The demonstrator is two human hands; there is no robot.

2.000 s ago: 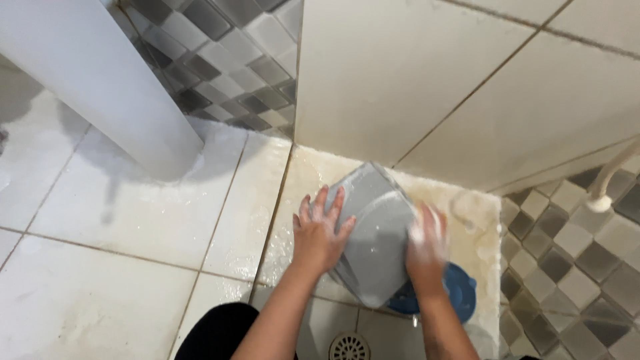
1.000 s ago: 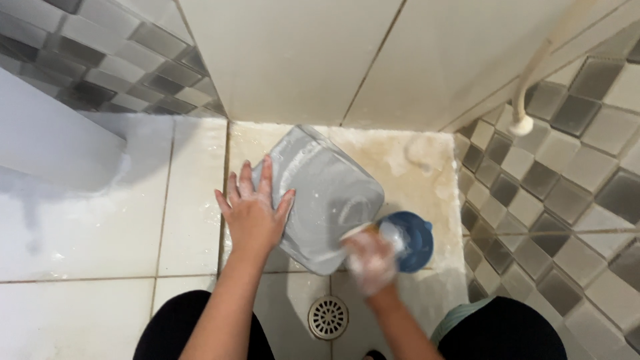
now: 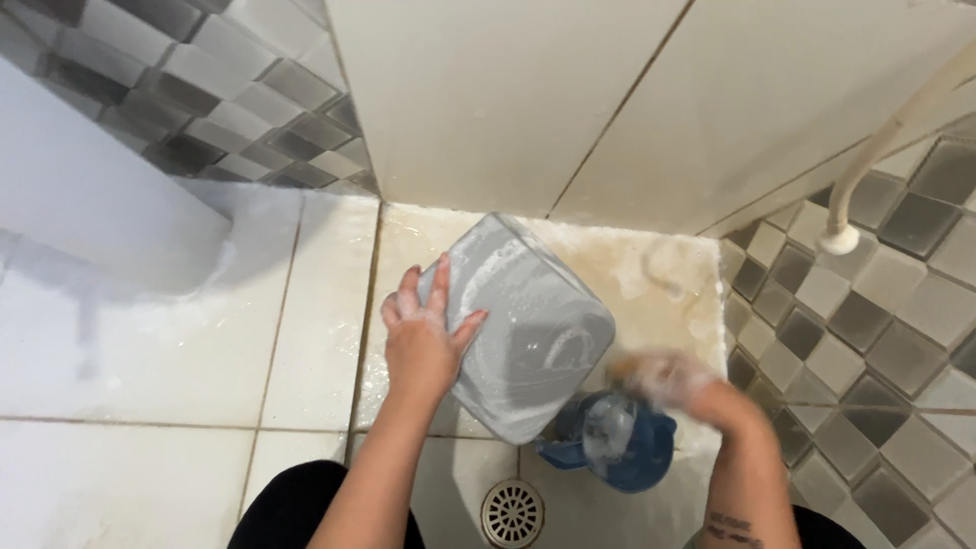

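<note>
A gray, box-like plastic piece (image 3: 526,335), streaked with suds, rests tilted on the wet floor. My left hand (image 3: 427,328) presses on its left edge with spread fingers. Off its right corner, my right hand (image 3: 667,377), blurred and foamy, holds a small yellowish thing that looks like a sponge (image 3: 624,369). Just below that hand stands a blue plastic dipper (image 3: 640,461) with foam inside, its handle side close to the gray piece's lower edge.
A round floor drain (image 3: 512,513) lies near my knees. A white pedestal or column (image 3: 114,183) stands at the left. Tiled walls close in the corner, and a pale hose (image 3: 862,168) comes down at the right.
My right hand with the yellowish thing has moved right, off the gray piece to above the blue dipper. My left hand stays on the gray piece's left side.
</note>
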